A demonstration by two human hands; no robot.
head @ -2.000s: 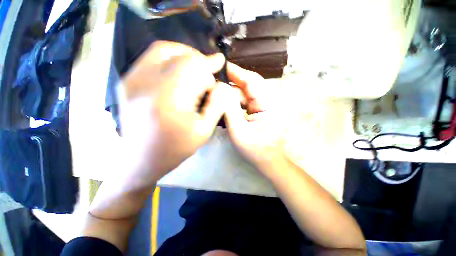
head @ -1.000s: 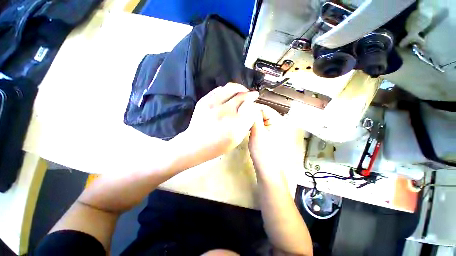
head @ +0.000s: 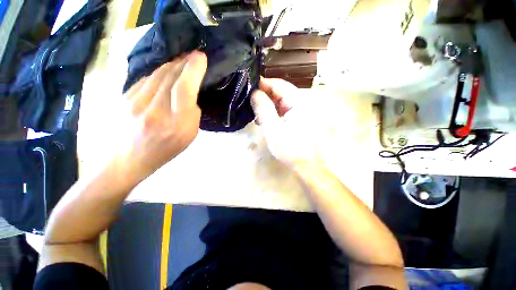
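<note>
The dark cloth bag body (head: 226,54) lies bunched on the tabletop, left of the needle area. A zipper (head: 235,97) with pale teeth shows on its shiny near part. My left hand (head: 170,107) rests on the bag's left part, fingers extended and slightly apart; whether it grips cloth is unclear. My right hand (head: 280,113) pinches the bag's right edge between thumb and fingers, just below the presser foot area (head: 270,42). The fingertips partly hide the edge.
The cream machine head (head: 373,51) is upper right, with brown bars (head: 294,56) beside the needle area. Red and black snips (head: 467,105) and a black cord (head: 418,148) lie at right. Other dark bags (head: 51,181) are piled at far left, beyond the cream tabletop (head: 226,175).
The view has swung back from one second ago. My left hand has moved left, away from my right hand, onto the bag. The bag is now bunched, with its zipper showing. My right hand stays at the edge.
</note>
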